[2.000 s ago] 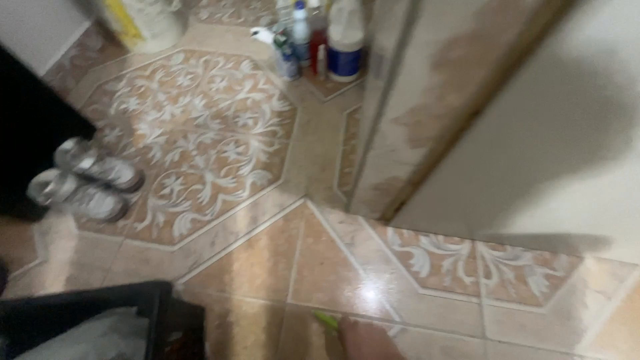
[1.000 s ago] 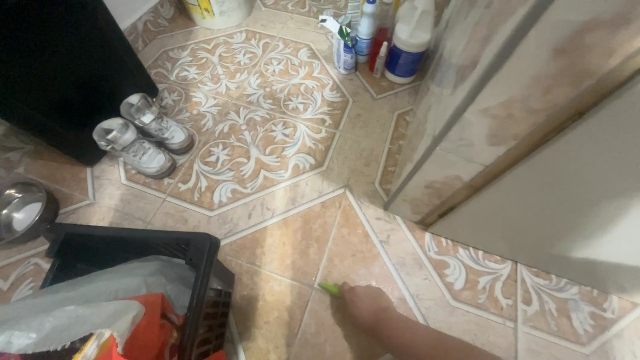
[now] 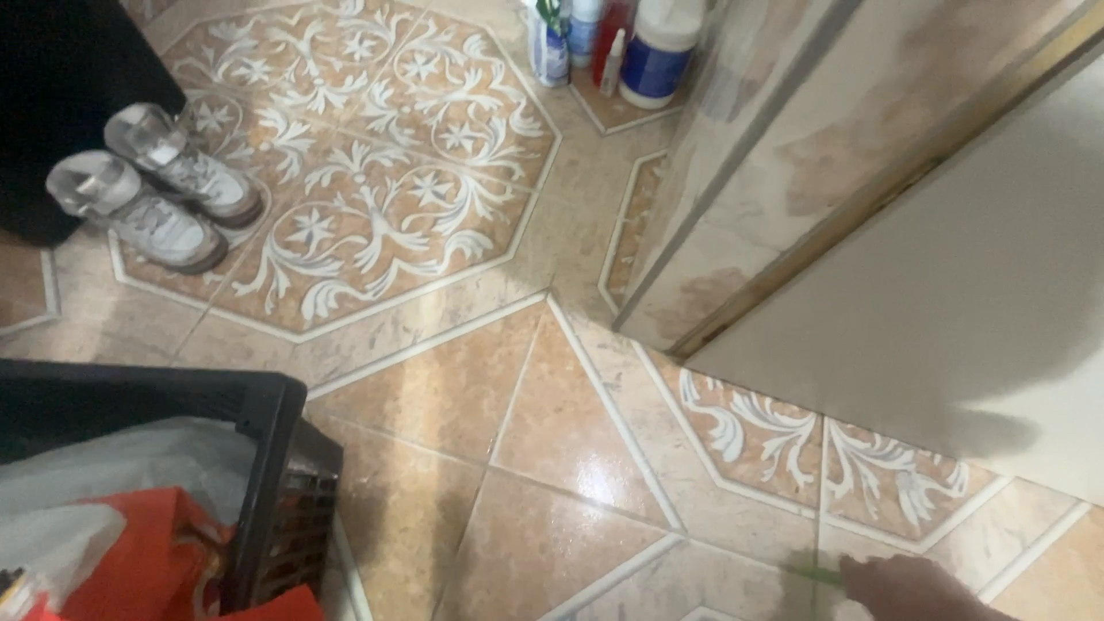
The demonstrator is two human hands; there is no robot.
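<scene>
My right hand (image 3: 906,588) is low at the right of the view, blurred and partly cut off by the bottom edge. It is shut on a small, thin green object (image 3: 818,572), whose tip points left, over or against the floor tiles (image 3: 569,552); contact cannot be told. The object's exact kind is too blurred to make out. My left hand is out of sight.
A black plastic crate (image 3: 276,405) with plastic bags and orange packaging stands lower left. White-grey high-top shoes (image 3: 168,228) sit beside a black object (image 3: 69,103). Cleaning bottles (image 3: 660,60) stand beyond a tiled wall corner (image 3: 690,285); a pale panel (image 3: 931,285) is right.
Compared with one second ago, my right hand has moved to the right across the floor with the green object. The crate and shoes remain in place on the floor.
</scene>
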